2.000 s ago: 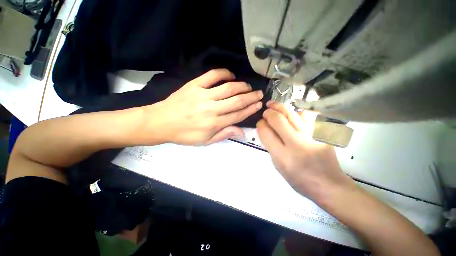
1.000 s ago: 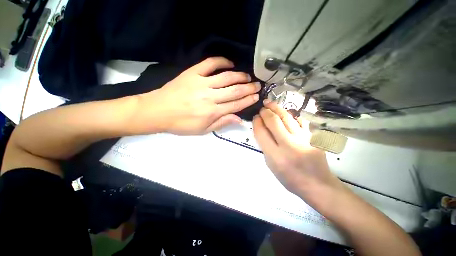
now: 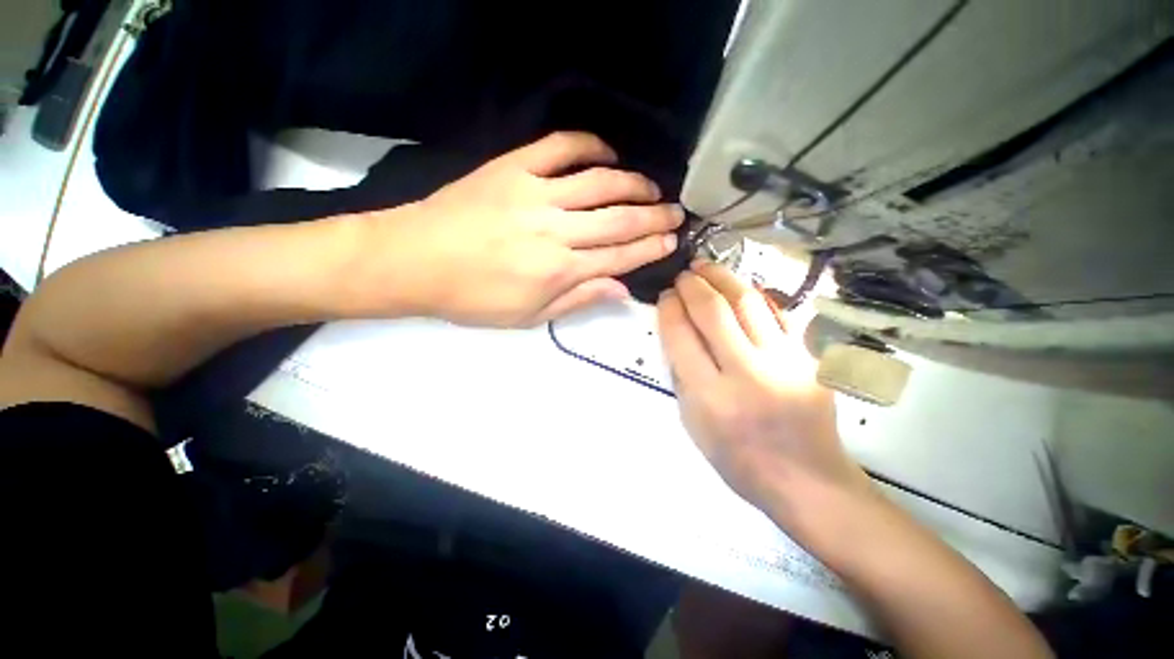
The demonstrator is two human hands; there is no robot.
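Note:
A black garment (image 3: 386, 77) lies on the white machine table, left of the needle area. My left hand (image 3: 534, 238) lies flat on the black cloth, palm down, fingertips pointing at the presser foot (image 3: 721, 245). My right hand (image 3: 753, 386) is just right of it, its fingers bunched at the cloth's edge beside the presser foot. Whether its fingertips pinch the cloth is hidden by the fingers and the glare. The needle itself cannot be made out.
The pale machine head (image 3: 927, 142) fills the upper right. A ribbed cream knob (image 3: 864, 373) sits right of my right hand. The white table (image 3: 515, 412) has a ruled front edge. A black bundle with a white tag (image 3: 264, 515) hangs below it. Tweezers-like prongs (image 3: 1058, 496) stand at far right.
The view has shifted, so the machine head shows further right. Both hands stay beside the presser foot, in nearly the same pose.

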